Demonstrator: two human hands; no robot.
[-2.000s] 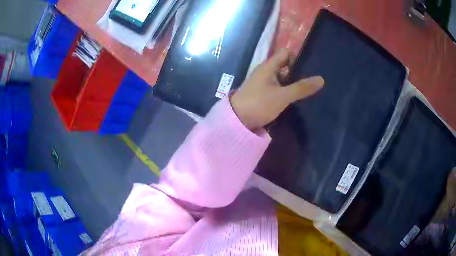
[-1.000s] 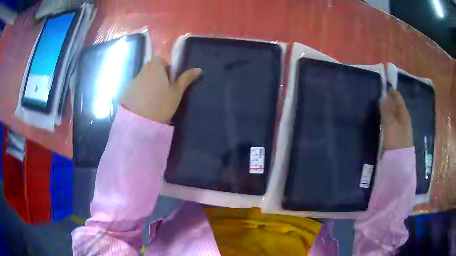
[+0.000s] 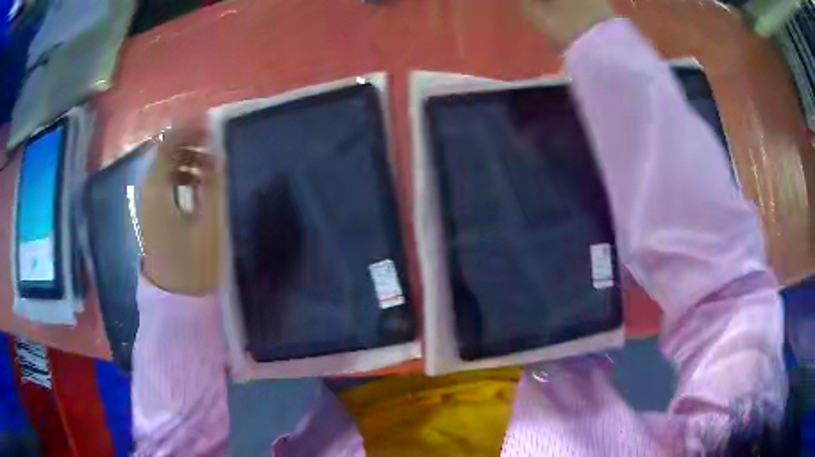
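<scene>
Two tablets with black screens lie side by side on white sleeves, a left one point(image 3: 313, 214) and a right one point(image 3: 527, 205), each with a white label near its lower right corner. My left hand point(image 3: 183, 210) is blurred, at the left edge of the left tablet, between it and a darker tablet point(image 3: 112, 232); its grip cannot be made out. My right hand point(image 3: 572, 13) is at the top edge of the picture, beyond the right tablet, blurred and partly cut off. My right sleeve covers part of that tablet's right side.
A tablet with a lit blue screen point(image 3: 40, 205) lies at far left on stacked sleeves. Part of another dark tablet point(image 3: 701, 98) shows behind my right arm. A red bin point(image 3: 71, 402) is at lower left. A pale sheet point(image 3: 67, 62) is at upper left.
My right hand has left the right tablet's edge and reached to the far side of the bench. My left hand is still beside the left tablet. The view has shifted.
</scene>
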